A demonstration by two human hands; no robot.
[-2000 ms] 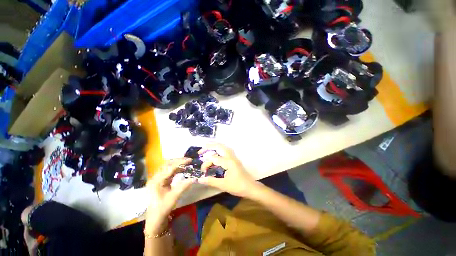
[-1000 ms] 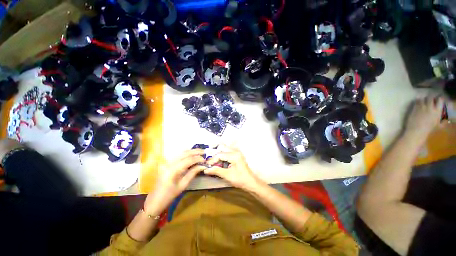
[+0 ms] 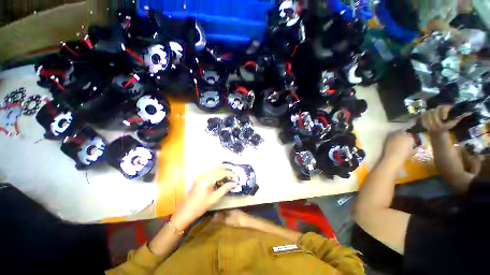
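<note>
A black camera housing (image 3: pixel 245 177) with a light, silvery inside stands on the bench near its front edge. My left hand (image 3: pixel 210 188) is at its left side, fingers on it. My right hand (image 3: pixel 236 217) is drawn back against my body below the bench edge; it is partly hidden and blurred, and its fingers cannot be made out. A loose cluster of small lens modules (image 3: pixel 235 132) lies just beyond the housing.
Housings with white light boards (image 3: pixel 151 110) crowd the left, behind an orange tape strip (image 3: pixel 171 156). More housings (image 3: pixel 305 161) stand right. A blue bin (image 3: pixel 231 24) is behind. A neighbour's arms (image 3: pixel 382 182) work at the right. Loose boards (image 3: pixel 21 102) lie far left.
My right hand has left the work and moved back to my body. The housing now shows on the bench beside my left hand. The view has shifted, showing more of the neighbour.
</note>
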